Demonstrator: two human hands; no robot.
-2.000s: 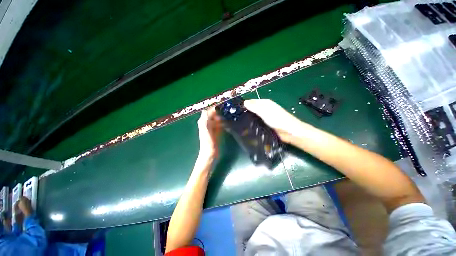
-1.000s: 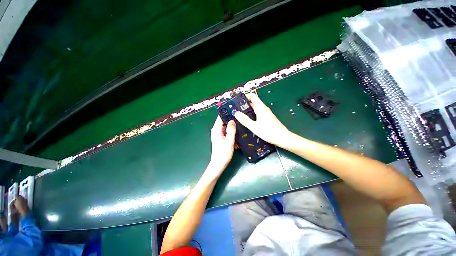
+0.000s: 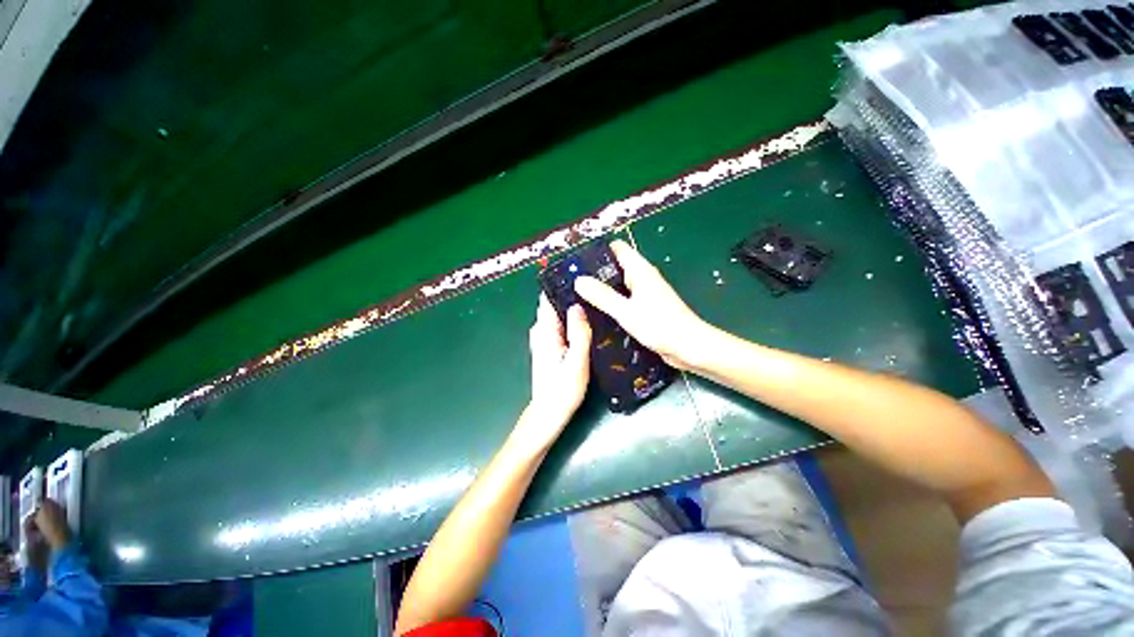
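A black phone body [image 3: 624, 368] lies tilted on the green bench near the worn edge, its top end pointing away from me. Small orange and white marks show on its lower part. My left hand [image 3: 560, 352] holds its left side, with the thumb on the upper part. My right hand [image 3: 640, 305] holds its right side, fingers at the top right corner and thumb pressed on the upper part. The thumbs hide part of the upper area. A small pile of black covers [image 3: 783, 256] lies on the bench to the right of my hands.
Stacked clear blister trays [image 3: 982, 137] with black plates stand at the right. A chipped white and rust edge [image 3: 497, 259] separates the bench [image 3: 361, 436] from the green conveyor [image 3: 410, 237]. Tiny white specks lie on the bench. At far left, a blue-sleeved person's hand [image 3: 50, 523] touches white slotted pieces.
The phone body was blurred in motion and my left hand was at its upper left; now it is nearly still and both thumbs lie on its upper part.
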